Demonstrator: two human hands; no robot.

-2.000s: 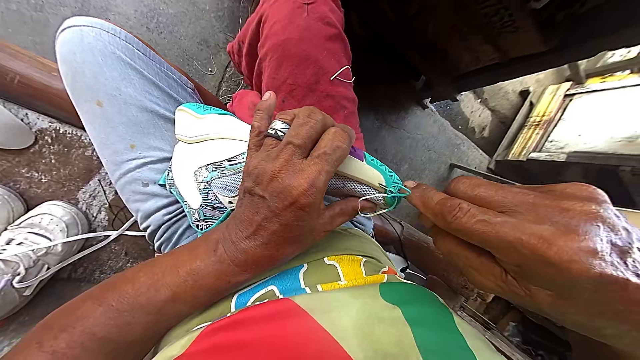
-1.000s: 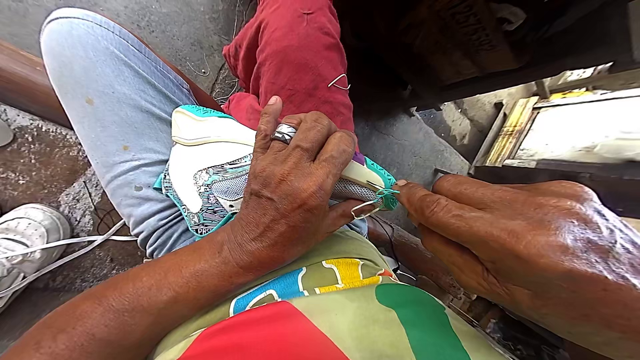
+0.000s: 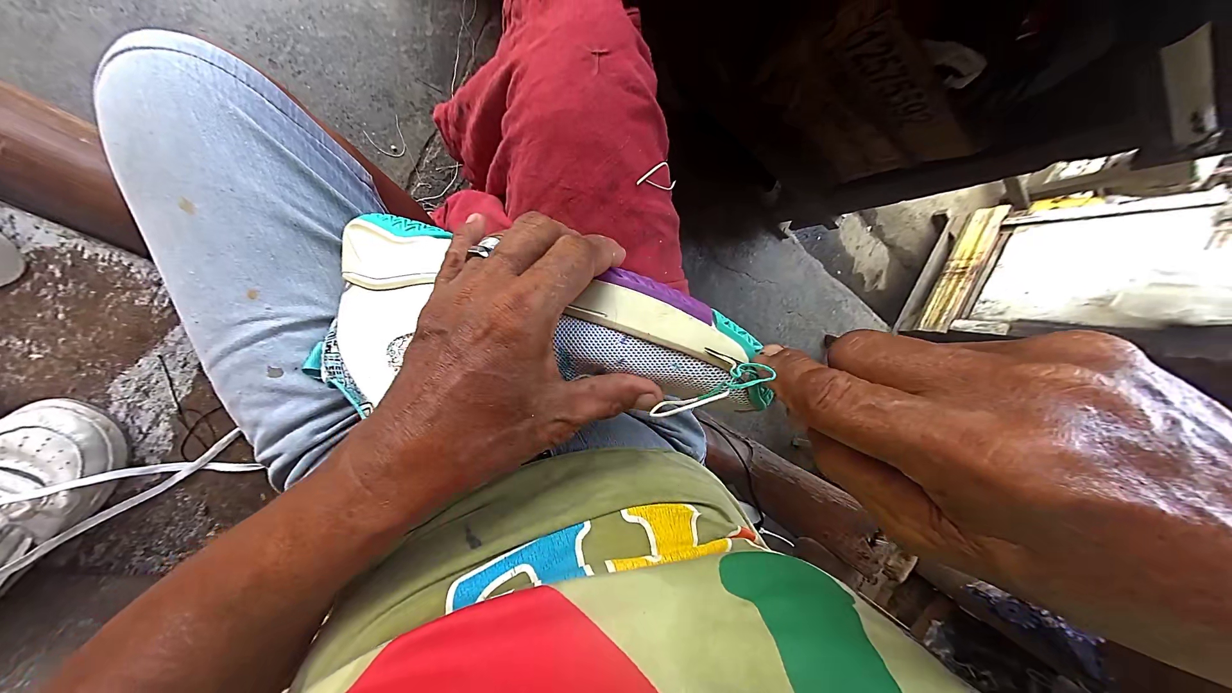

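A white sneaker with a cream midsole and a teal and purple outsole lies on its side across my lap. My left hand, a ring on one finger, grips it around the middle. At the toe, teal and white thread loops out beside a thin dark metal tip at the edge of the sole. My right hand is at the toe, thumb and fingers closed together by the thread; what lies within them is hidden.
Red cloth covers my other leg, with a scrap of white thread on it. A worn white shoe with long laces stands on the ground at the left. Dark furniture is at the upper right, beside a pale framed panel.
Less of the white thread loop shows at the toe than two seconds ago. My left hand keeps its hold on the sneaker.
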